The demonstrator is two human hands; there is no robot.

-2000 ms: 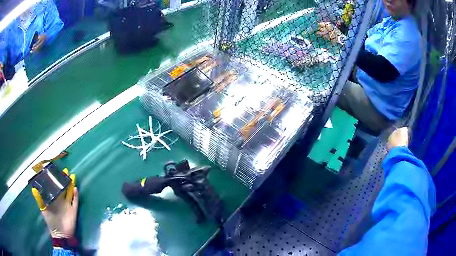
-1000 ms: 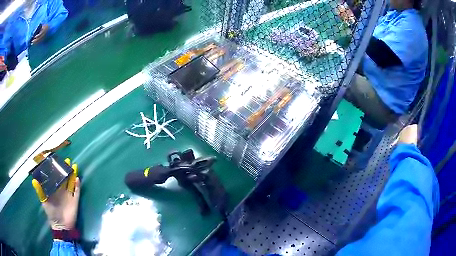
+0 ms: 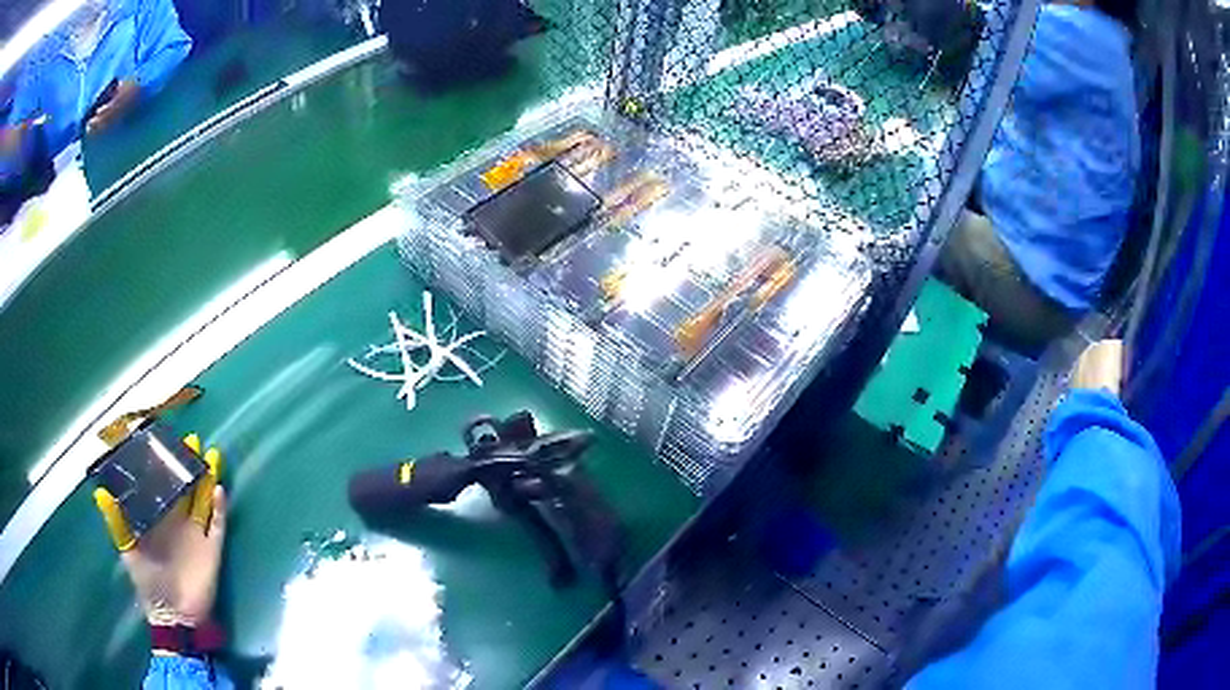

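Observation:
My left hand (image 3: 182, 559), with yellow finger cots and a dark red wrist band, holds an LCD panel (image 3: 149, 477) by its edges above the green bench at the far left. The panel's orange ribbon tail (image 3: 151, 413) points away from me. My right hand (image 3: 1099, 365) is at the far right, away from the bench, at the end of a blue sleeve; its fingers are not clear. A black air gun (image 3: 506, 483) with a yellow band lies on the bench. A stack of clear blister trays (image 3: 573, 353) holds panels with orange tails; one dark panel (image 3: 536, 213) lies on top.
A heap of shiny films (image 3: 358, 623) lies near the front edge, and white strips (image 3: 426, 353) lie by the trays. Wire mesh (image 3: 863, 121) stands behind the trays. A person in blue (image 3: 1059, 162) is at upper right, another (image 3: 101, 74) at upper left. A black object (image 3: 452, 38) is on the far belt.
The view has shifted slightly, so bench items appear a little further right. The person at upper right has leaned forward. My left hand still holds the panel; my right arm remains out to the right.

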